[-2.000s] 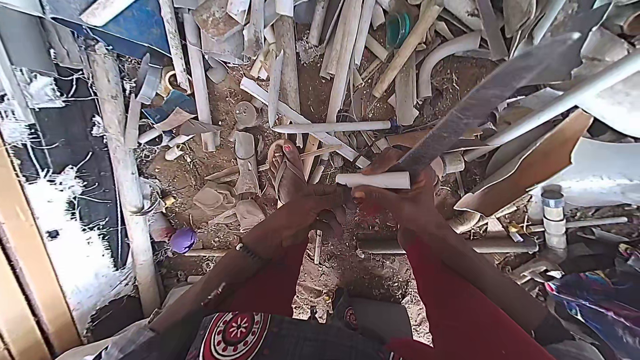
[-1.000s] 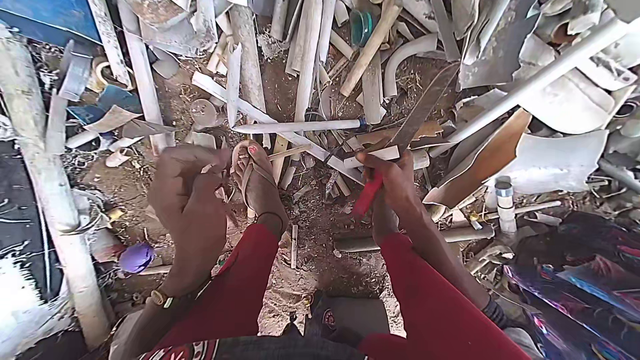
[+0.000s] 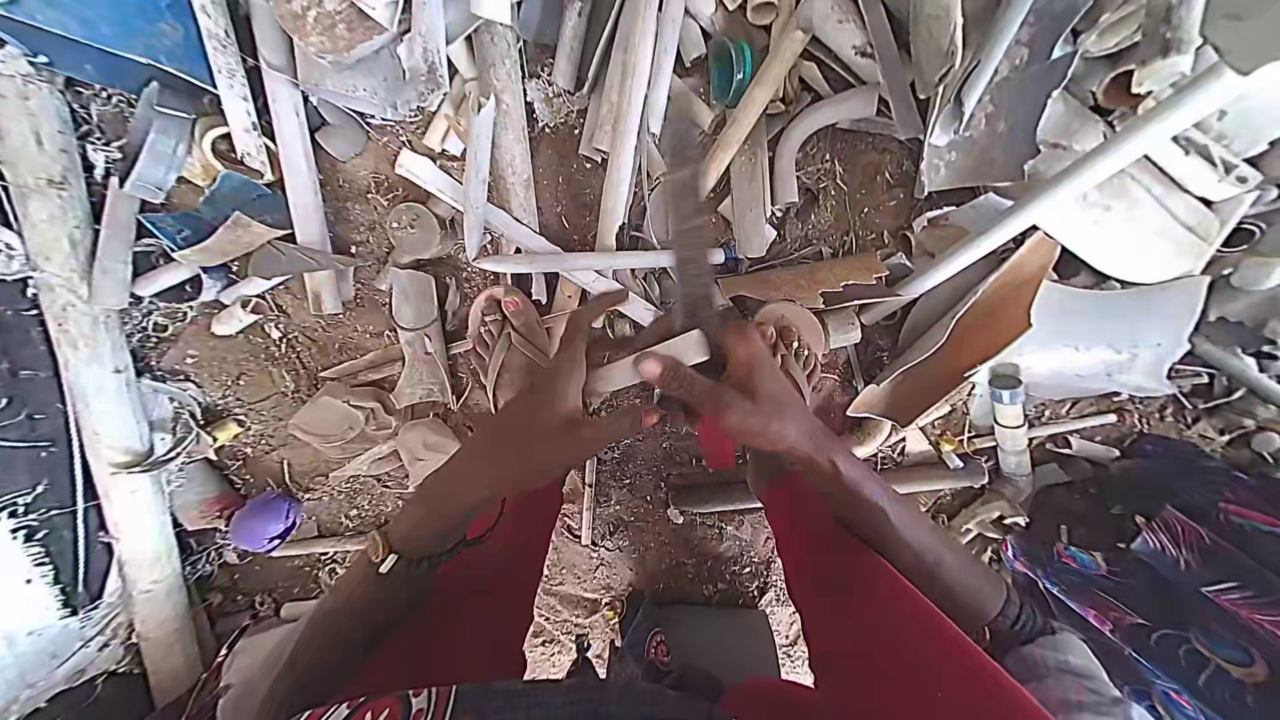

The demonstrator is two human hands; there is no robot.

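Observation:
My right hand (image 3: pixel 755 390) is closed on a machete (image 3: pixel 688 220) with a red handle; its blade points away from me and is motion-blurred. The thumb of that hand also lies on a short white plastic pipe piece (image 3: pixel 645 364). Around the piece's left end my left hand (image 3: pixel 540 410) has its fingers spread; whether it touches the piece is hard to see. Just beyond the hands a thin white pipe with a pointed end (image 3: pixel 600 261) lies across the ground, over a longer pale strip (image 3: pixel 500 218).
Pipe offcuts and curved plastic shards cover the ground ahead. A long white pipe (image 3: pixel 1080 180) slants at the right, above a brown-and-white shard (image 3: pixel 960 350). A thick pale pole (image 3: pixel 100 400) runs down the left, near a purple object (image 3: pixel 266 521). My sandalled feet flank the work.
My left hand, raised apart from the right a second ago, has come to the left end of the pipe piece. The machete blade has swung from slanting right to pointing straight ahead.

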